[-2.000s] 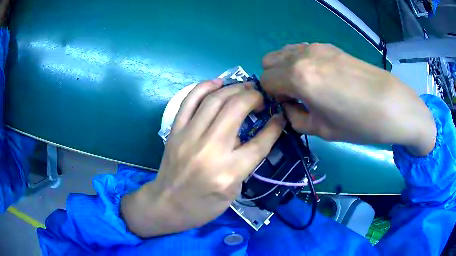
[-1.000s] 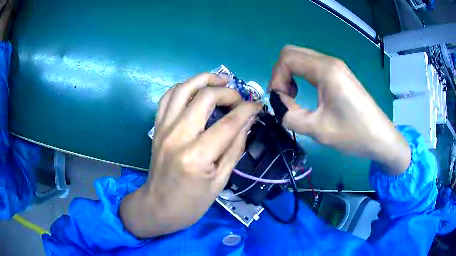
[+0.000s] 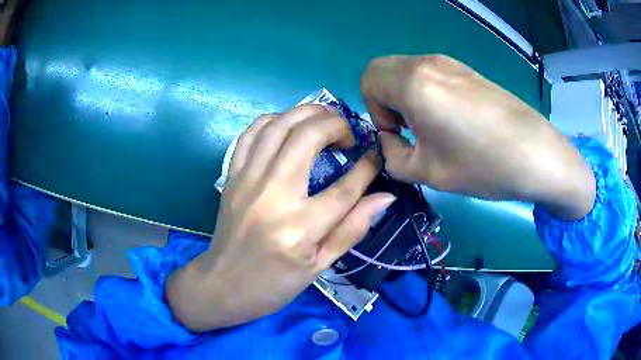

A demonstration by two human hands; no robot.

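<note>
The half-assembled device unit [image 3: 395,228] lies at the centre, its black inner part facing up. My left hand [image 3: 288,204] grips it from the left, its fingers over the blue circuit board [image 3: 327,169]. My right hand [image 3: 450,130] is at the board's right edge, thumb and forefinger close together on thin wires [image 3: 371,135]; their tips are partly hidden. A white-lilac cable [image 3: 400,266] curves across the black part. A black cable [image 3: 426,281] loops at its lower right. The white frame edge [image 3: 349,301] shows at the bottom.
The glossy green bench mat [image 3: 140,148] lies under the unit. White housings [image 3: 578,109] stand at the right. A grey stool [image 3: 507,302] is at lower right. A blue sleeve of another person [image 3: 24,232] shows at the far left. A metal rail [image 3: 495,29] runs at upper right.
My right hand, raised off the board with finger and thumb apart a second ago, is back at the board's edge. The unit has shifted slightly to the right.
</note>
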